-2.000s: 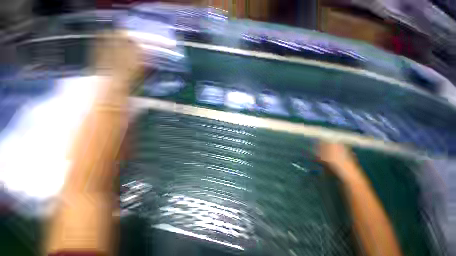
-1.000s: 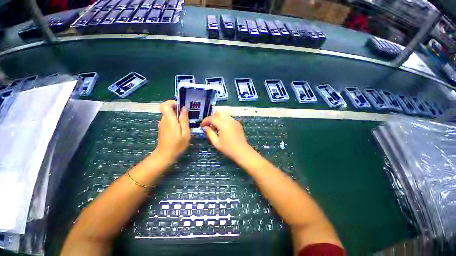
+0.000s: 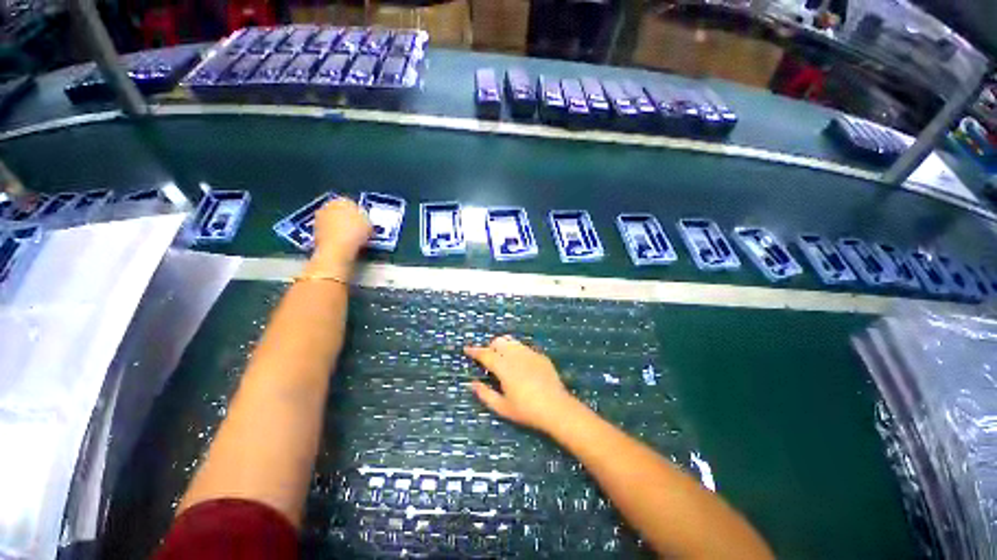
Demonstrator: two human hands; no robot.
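Note:
My left hand (image 3: 341, 228) is over the green conveyor belt, at the right end of a tilted open plastic housing (image 3: 300, 222). Its fingertips are hidden, so I cannot tell whether it grips the housing. My right hand (image 3: 523, 381) is over the middle of the clear blister tray (image 3: 437, 438), thumb and index finger apart, with nothing visible between them. The tray has rows of tiny pockets; shiny small parts show in its near rows. More open housings (image 3: 508, 233) stand in a row on the belt.
A pale rail (image 3: 612, 289) runs between bench and belt. White sheets (image 3: 66, 328) lie at the left, and a stack of glossy clear trays (image 3: 951, 383) at the right. Beyond the belt are a filled tray (image 3: 312, 60) and dark blocks (image 3: 596, 98).
The housing held up between both hands is no longer held there. My left hand has moved up-left to the belt, and my right hand has moved down over the tray.

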